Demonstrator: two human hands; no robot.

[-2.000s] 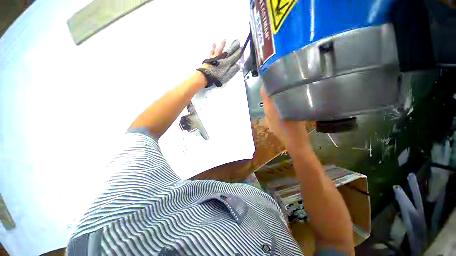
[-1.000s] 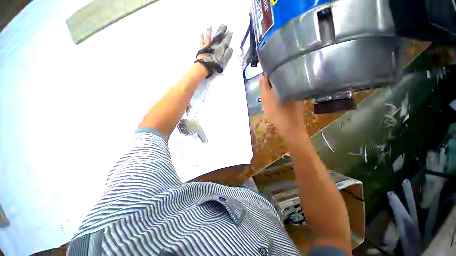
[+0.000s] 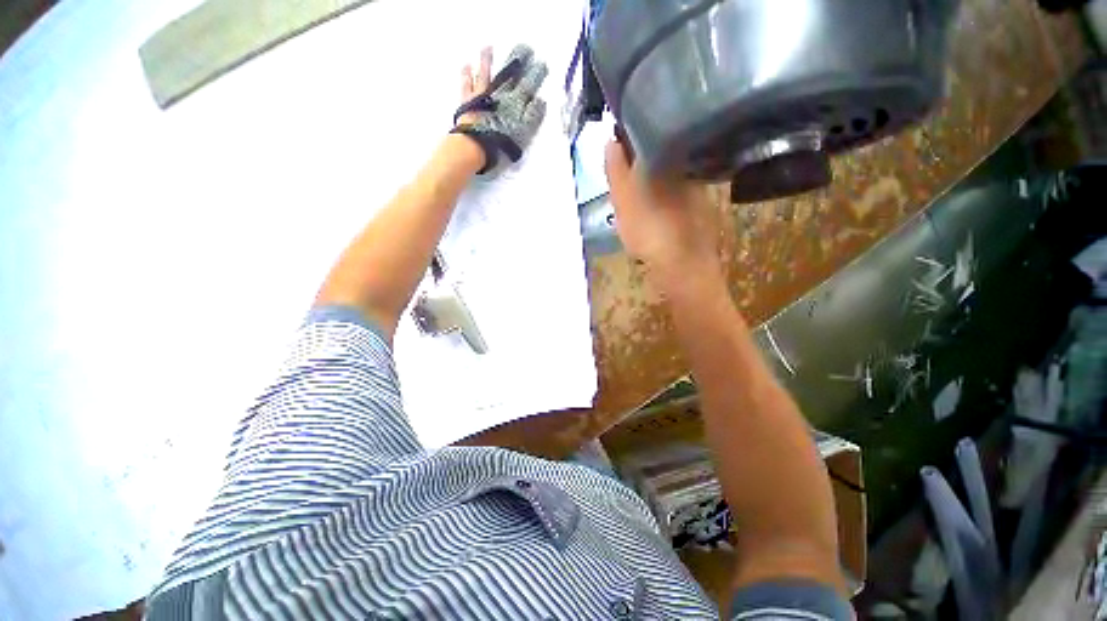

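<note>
The white fabric lay (image 3: 219, 243) fills the left and middle of the view. The straight knife cutting machine (image 3: 765, 85) stands at its right edge, its grey motor housing nearest me; the blade is hidden. My left hand (image 3: 504, 115), in a grey mesh glove with dark straps, lies flat on the lay, fingers apart, left of the machine. My bare right hand (image 3: 662, 212) is at the machine's near left side, its fingers partly hidden by the housing; the handle is not visible. A metal clamp (image 3: 449, 318) lies on the lay near my left forearm.
A long grey-green bar (image 3: 243, 46) lies on the lay at the upper left. The worn brown table (image 3: 886, 182) shows right of the lay. An open cardboard box (image 3: 846, 510) with scraps is below my right arm. White scraps lie on the green floor (image 3: 850, 352).
The machine has moved up and away along the lay's right edge, with my right hand following. My left hand has slid forward and slightly left. More brown table shows.
</note>
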